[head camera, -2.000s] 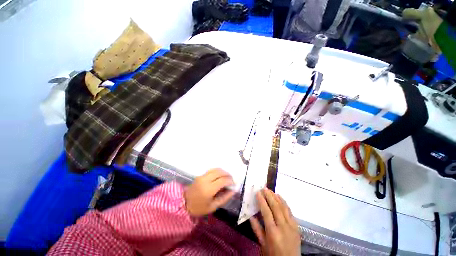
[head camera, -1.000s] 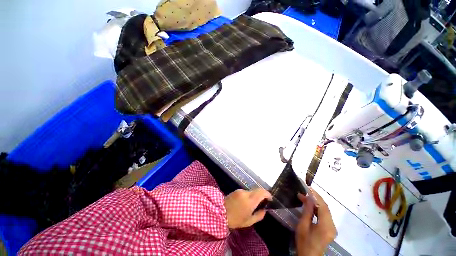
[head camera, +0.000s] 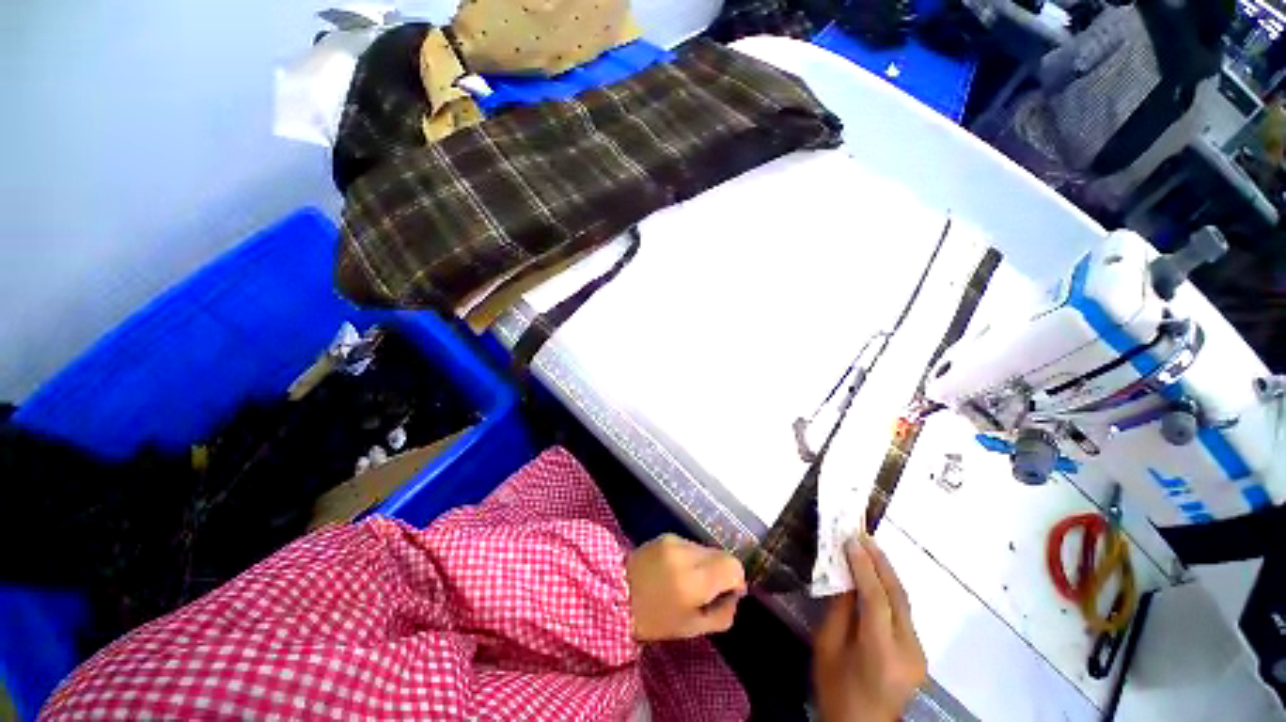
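Observation:
The white strip (head camera: 863, 459) runs from beside the needle area (head camera: 1004, 423) down to the table's front edge, over the plaid strip (head camera: 797, 543), which shows on both sides of it. My right hand (head camera: 872, 642) pinches the lower end of the white strip between thumb and fingers. My left hand (head camera: 684, 590) is at the table edge with its fingers curled, by the plaid strip's lower left corner; whether it grips the cloth is hard to tell.
The sewing machine (head camera: 1114, 353) stands at the right, with red and yellow scissors (head camera: 1089, 576) below it. A plaid bundle (head camera: 564, 169) lies at the back left. A blue bin (head camera: 268, 303) is left of my lap. A slim dark-outlined tool (head camera: 843, 388) lies left of the white strip.
The plaid end that was folded up between my hands now lies flatter at the table edge. The white strip's end now shows on top, in my right hand. Earlier, the view shifted left.

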